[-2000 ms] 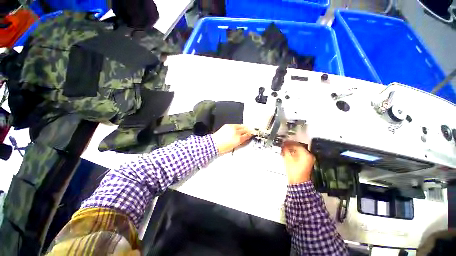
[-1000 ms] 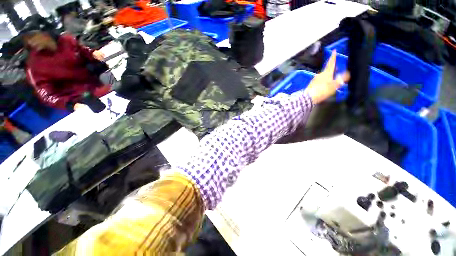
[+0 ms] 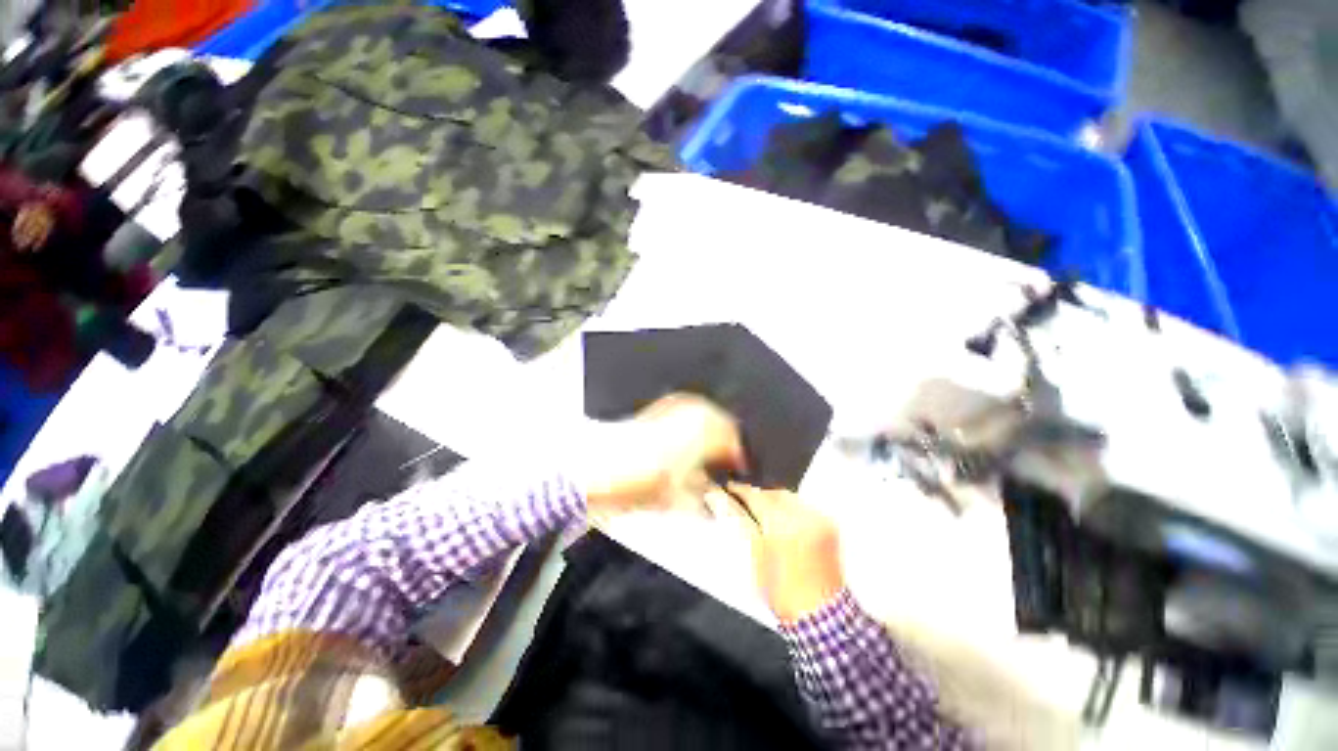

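Observation:
A plain black fabric panel (image 3: 704, 379) lies flat on the white table, left of the needle area. My left hand (image 3: 668, 452) is on its lower edge, blurred. My right hand (image 3: 785, 543) is close beside it, with its fingertips at the panel's lower edge, pinching a dark edge of it. The fingertips of both hands nearly meet. The presser foot and needle area (image 3: 917, 458) of the white sewing machine is blurred, to the right of the panel, with no hand at it.
A pile of camouflage pieces (image 3: 440, 162) lies at upper left. A stack of camouflage strips (image 3: 220, 426) runs down the left side. Blue bins (image 3: 1174, 220) stand behind the machine, one holding dark pieces. Black cloth (image 3: 631, 660) lies below the table edge.
The view has swung back down from the bins. My left hand has come back from the bins to the table. The black panel now lies in front, and the pile's top black piece is gone.

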